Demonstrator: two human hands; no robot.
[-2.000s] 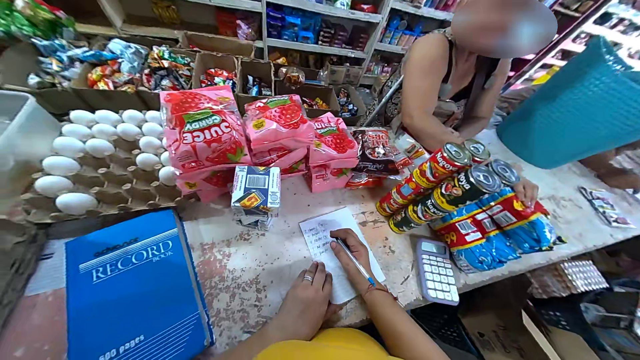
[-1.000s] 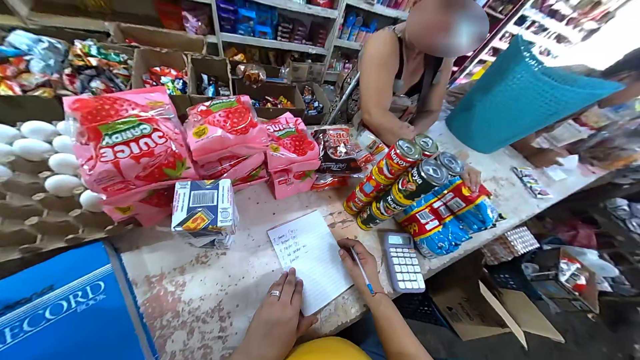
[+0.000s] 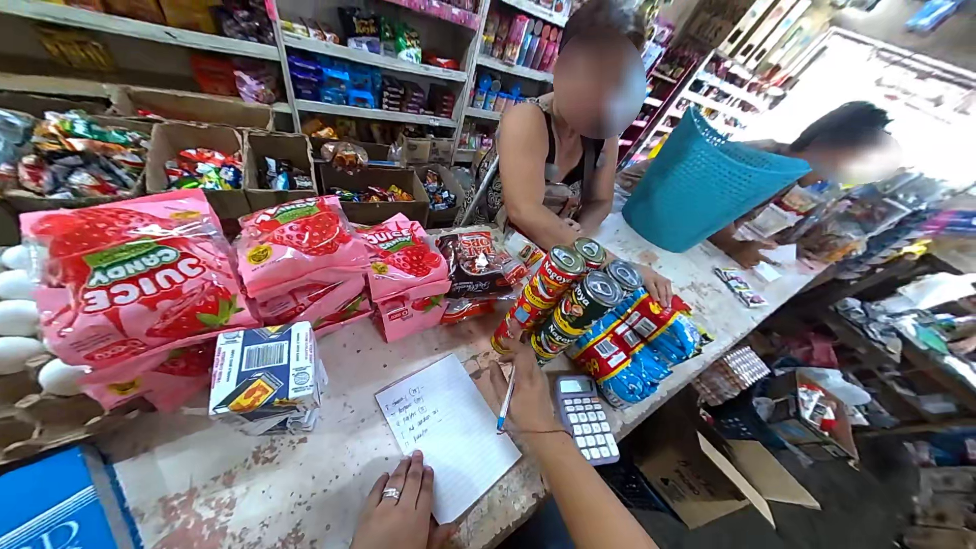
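Note:
My left hand (image 3: pixel 404 503) lies flat with fingers apart on the lower left edge of a lined paper (image 3: pixel 461 442) bearing handwriting. My right hand (image 3: pixel 526 393) holds a blue-and-white pen (image 3: pixel 506 400); its fingertips are at the base of the stacked cans (image 3: pixel 557 274), whether touching I cannot tell. A calculator (image 3: pixel 587 419) lies just right of that hand. Beyond it are blue-and-red packets (image 3: pixel 640 343). Left of the paper stand a wrapped block of small boxes (image 3: pixel 267 374) and pink juice candy bags (image 3: pixel 145 274), with a dark candy bag (image 3: pixel 476 263) behind.
A person (image 3: pixel 564 152) across the worn counter (image 3: pixel 343 457) rests a hand by the packets. Another person (image 3: pixel 831 152) is beyond a teal basket (image 3: pixel 701 183). Eggs (image 3: pixel 19 316) and a blue record book (image 3: pixel 65 503) are at left; cardboard boxes (image 3: pixel 686 473) sit below, right.
My right hand, with the pen, has moved off the paper's writing and forward to the cans. My left hand stays at the paper's lower edge. The view has swung right.

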